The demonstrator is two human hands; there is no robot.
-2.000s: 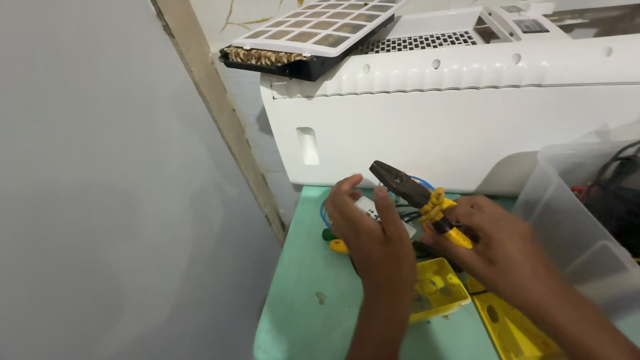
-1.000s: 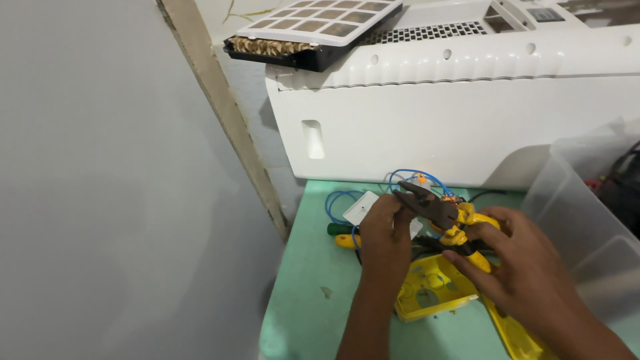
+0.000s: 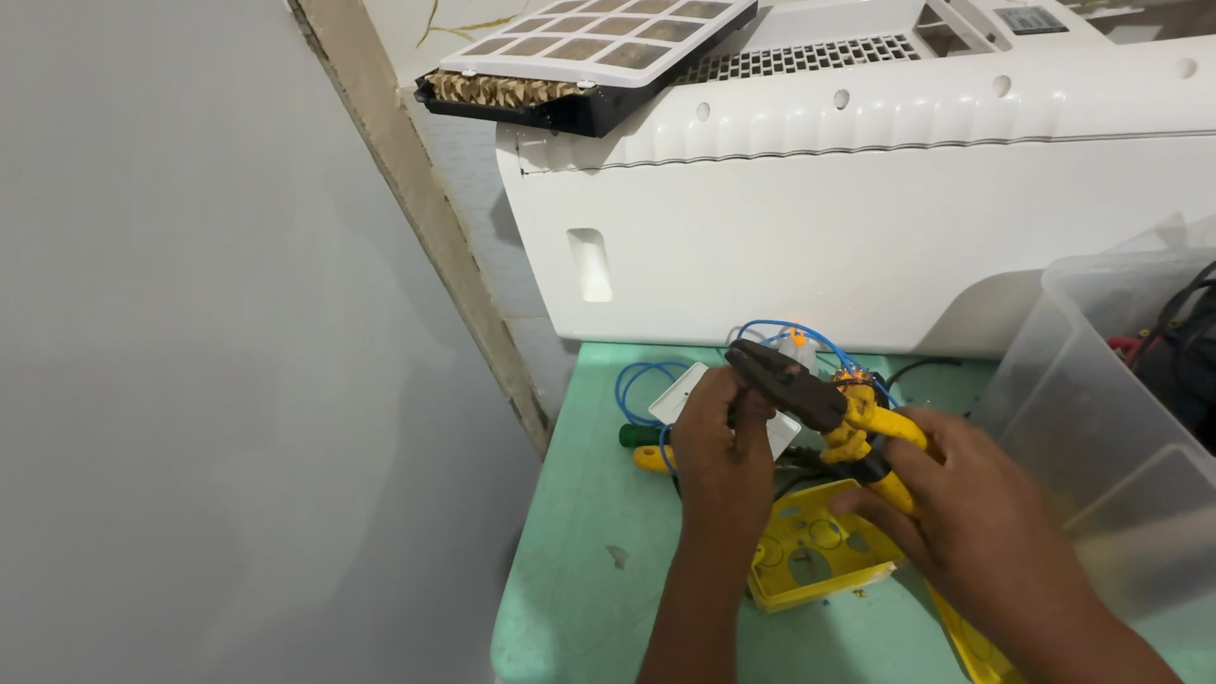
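My right hand (image 3: pixel 950 484) grips the yellow handles of a pair of combination pliers (image 3: pixel 793 385), whose dark jaws point up and left. At the tip of the jaws, my left hand (image 3: pixel 717 437) has its fingers bent together; whatever is between them is too small or hidden to tell. Behind that hand lies a white cover plate (image 3: pixel 680 391), partly covered. Blue wire (image 3: pixel 622 394) loops to its left, and more blue wire curves behind the pliers. A yellow plastic electrical box (image 3: pixel 817 556) rests on the green table below the pliers.
A large white appliance (image 3: pixel 779 247) stands along the table's back, with a filter frame (image 3: pixel 608 47) on top. To the right is a clear plastic bin (image 3: pixel 1092 380) holding dark cables. A green handle (image 3: pixel 644 435) and a yellow handle (image 3: pixel 652 460) lie left of my left hand.
My left hand has gone from apart, with spread fingers, to bent fingers at the jaws of the pliers. The right hand keeps hold of the pliers.
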